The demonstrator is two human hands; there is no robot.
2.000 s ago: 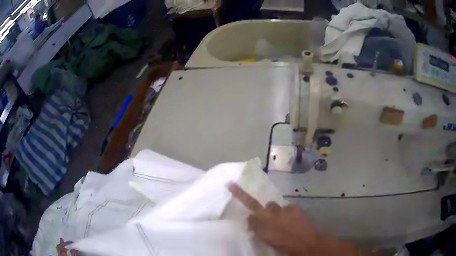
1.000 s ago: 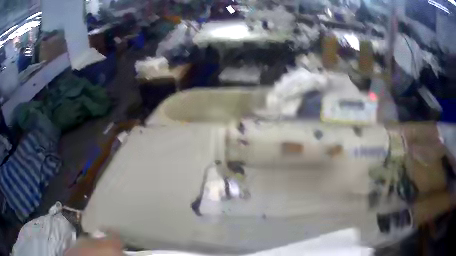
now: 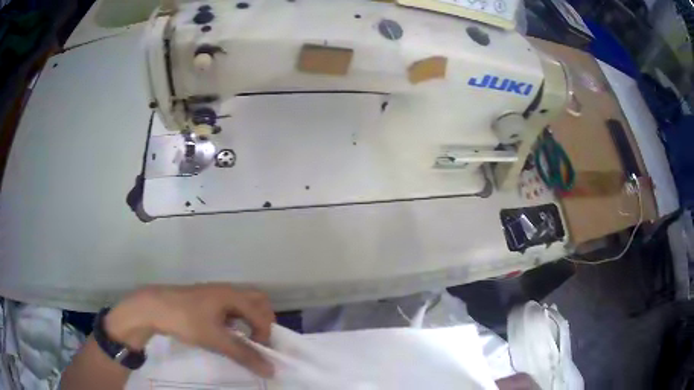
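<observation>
A white garment piece [image 3: 396, 354] with thin stitched lines at its lower left spans the bottom of the view, below the table's front edge. My left hand [image 3: 202, 324], with a dark wristwatch, is closed on its upper left part. A small pale rounded thing [image 3: 240, 327] shows inside that fist; what it is cannot be told. My right hand [image 3: 517, 382] is mostly cut off by the bottom edge. Only a small part shows at the cloth's right corner, so its grip is hidden.
A cream JUKI sewing machine [image 3: 350, 65] stands on the table [image 3: 327, 255]. A black parts tray [image 3: 533, 227], green-handled scissors [image 3: 554, 161] and a dark slab [image 3: 624, 148] on cardboard [image 3: 590, 206] are right. Crumpled white strips [image 3: 540, 343] lie below the table's right.
The view has swung right and down. The cloth now spreads across the bottom, with my left hand gripping it. The blurred hand seen low at left one second ago has given way to this view.
</observation>
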